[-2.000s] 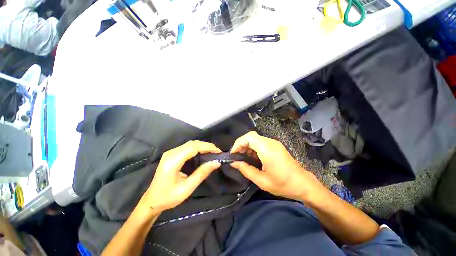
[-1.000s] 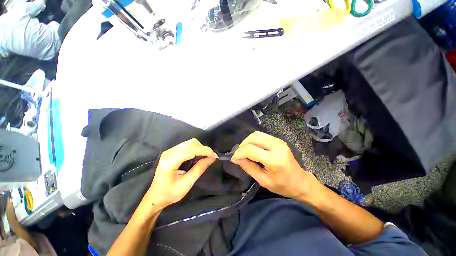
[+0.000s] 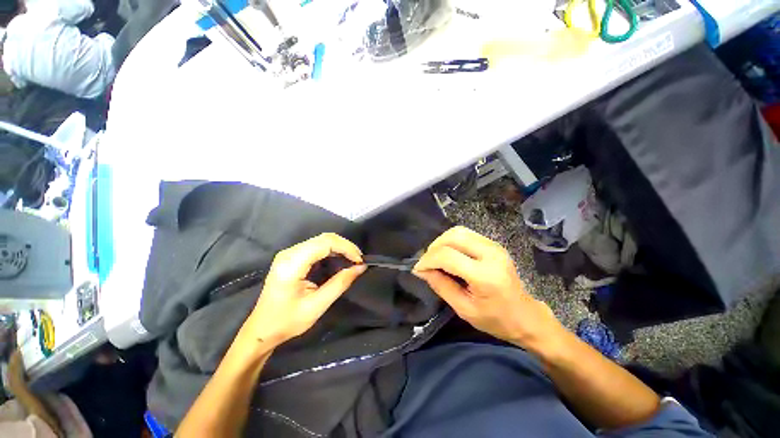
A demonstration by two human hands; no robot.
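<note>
A large dark grey garment (image 3: pixel 248 222) lies bunched over the table's front edge and my lap, with pale dashed stitch lines on it. My left hand (image 3: pixel 312 287) pinches a narrow dark folded edge (image 3: pixel 389 262) of the garment between thumb and fingers. My right hand (image 3: pixel 470 274) pinches the same edge a short way to the right. The strip runs nearly level between the two hands. The cloth inside my fingers is hidden.
Black thread snips (image 3: pixel 456 66), a clear bag with a dark lump (image 3: pixel 402 26) and scissors (image 3: pixel 617 19) lie on the white table (image 3: pixel 248 128). Sewing machine parts (image 3: pixel 286 62) stand at top left. A dark fabric-covered box (image 3: pixel 684 162) is at right. A person's sleeve (image 3: pixel 56 56) shows at top left.
My hands have moved slightly apart, so a longer stretch of the dark edge shows between them. The view has shifted a little.
</note>
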